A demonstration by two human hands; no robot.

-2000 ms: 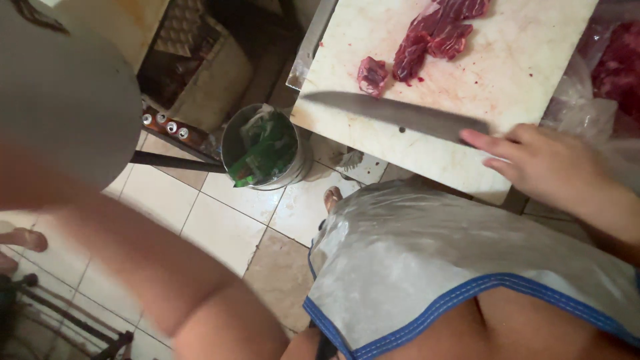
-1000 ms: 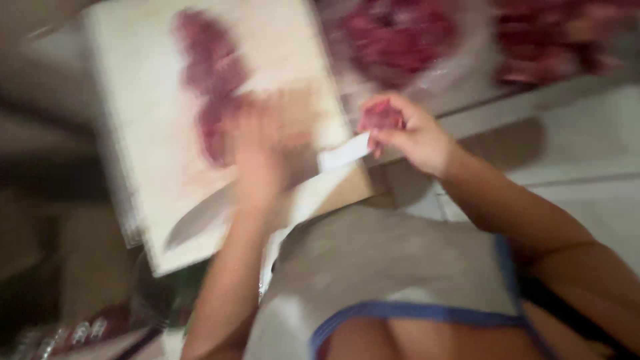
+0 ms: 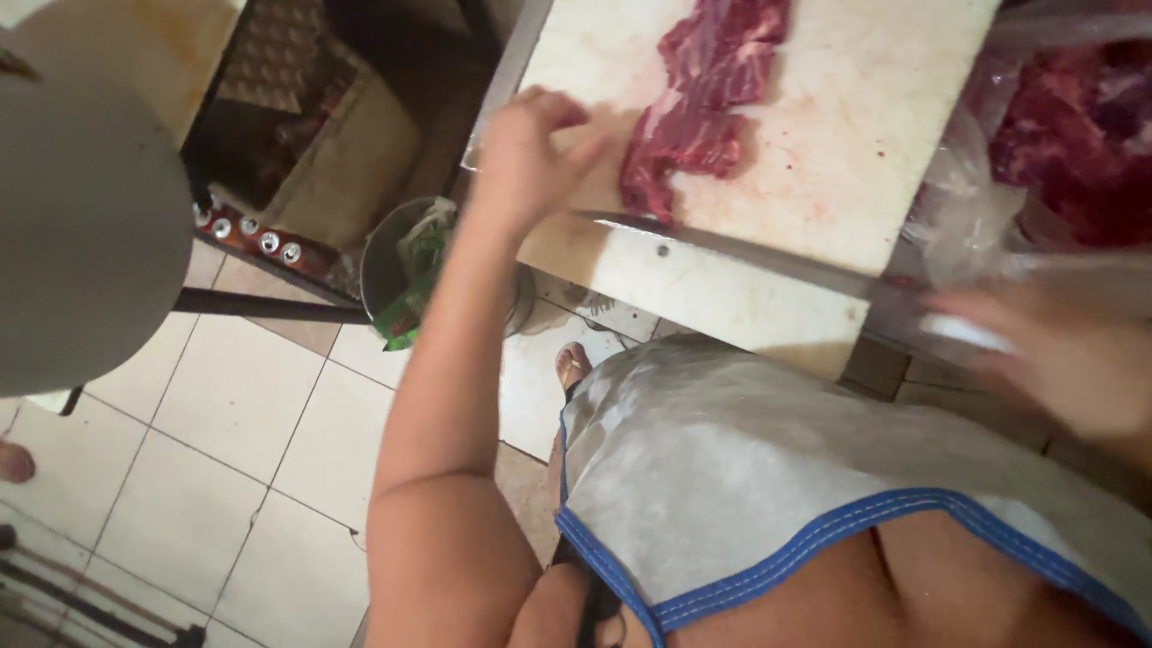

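A long strip of raw red meat (image 3: 711,99) lies on a white cutting board (image 3: 837,117). My right hand (image 3: 1053,351), blurred, is closed around the white handle of a long knife (image 3: 774,256). The blade stretches left across the near part of the board, just below the lower end of the meat. My left hand (image 3: 540,153) is over the board's left edge, fingers apart and curled, to the left of the meat. Nothing shows in it, and it does not touch the meat.
Raw meat in a clear plastic bag (image 3: 972,193) lies right of the board. At the left are a bucket (image 3: 382,261) with green and clear plastic, several drink cans (image 3: 269,241) on a low shelf, and a large grey round object (image 3: 81,216). A foot is below the board.
One second ago my left hand was on the meat and my right hand held a small meat piece beside the knife handle; my left hand is now off the meat. The view has swung greatly.
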